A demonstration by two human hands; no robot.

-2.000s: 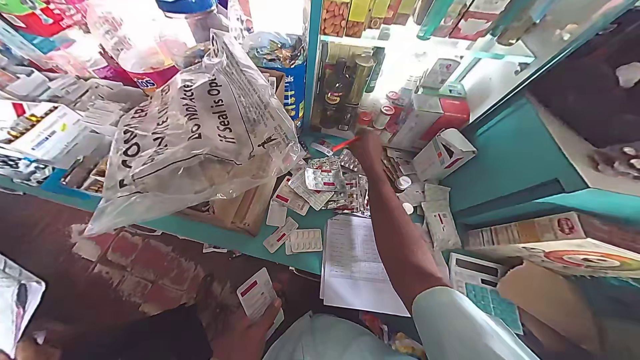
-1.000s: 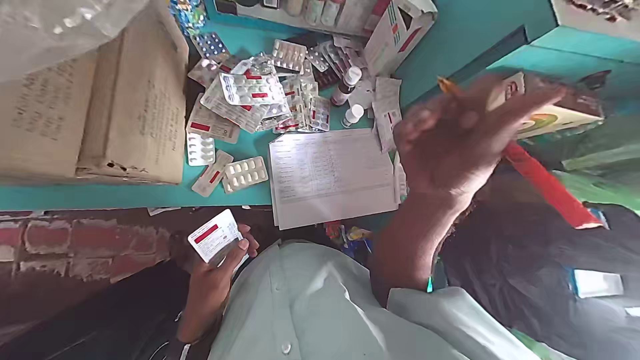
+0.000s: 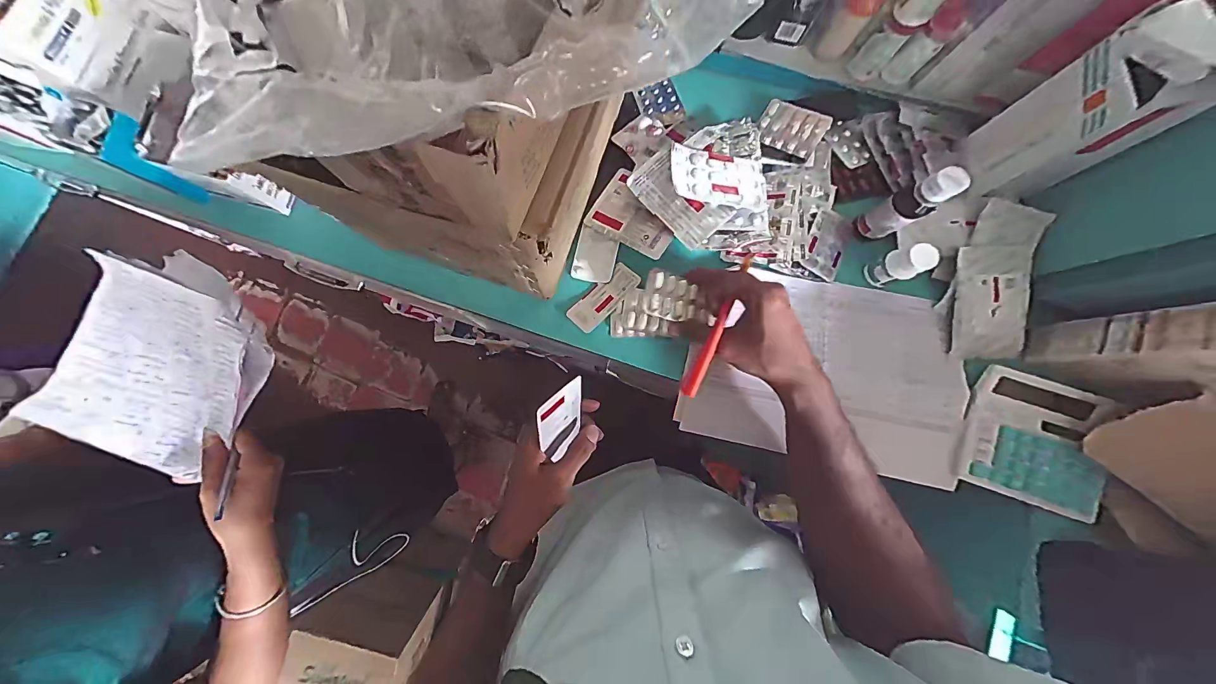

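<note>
My left hand (image 3: 551,467), low and away from the counter, holds a white blister pack with a red stripe (image 3: 560,419). Over the counter's front edge, my right hand (image 3: 755,318) grips a red pen (image 3: 705,359) and a blister strip of pale tablets (image 3: 671,294). Another tablet strip (image 3: 638,321) lies just below that one, partly overlapped. A heap of blister packs (image 3: 719,178) lies behind my right hand. Printed sheets (image 3: 879,370) lie under and beside my right wrist. Two small capped bottles (image 3: 914,201) are to the right of the heap.
A cardboard box (image 3: 532,190) under a large plastic bag (image 3: 408,85) stands left of the heap. A calculator (image 3: 1035,442) lies right of the sheets. At the left, another person's hand (image 3: 242,494) holds a pen and written papers (image 3: 142,370). The counter's edge (image 3: 608,366) crosses the middle.
My right hand has moved left from above the right side of the counter to the blister strips and has taken hold of one. The red pen remains in it. My left hand still holds its pack.
</note>
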